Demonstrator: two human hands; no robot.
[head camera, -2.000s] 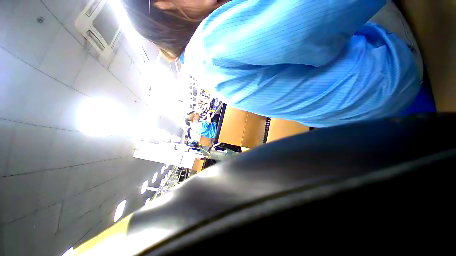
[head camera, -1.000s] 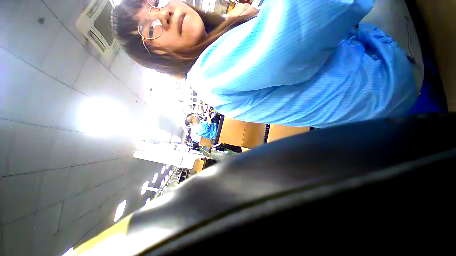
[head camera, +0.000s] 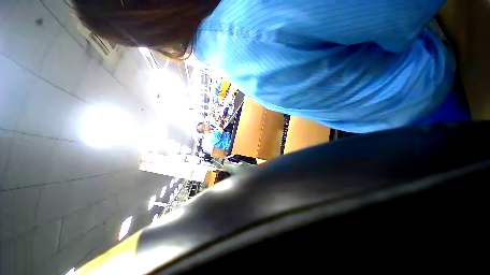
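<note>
The picture lies on its side. A large black glossy curved band, with a yellow edge at the lower left, fills the lower part, nearest the camera. It looks like a headband or camera strap, and it hides what is behind it. Neither my left hand nor my right hand is in the picture. No work piece shows.
A person in a blue striped smock is close at the top, dark hair towards the camera. Brown cartons stand beyond. Another person in blue is far off. A grey ceiling with bright lights fills the left.
The near person's face showed a second ago and is now turned away, with hair in view. A small yellow-orange shape now shows in the distance. The black band has not moved.
</note>
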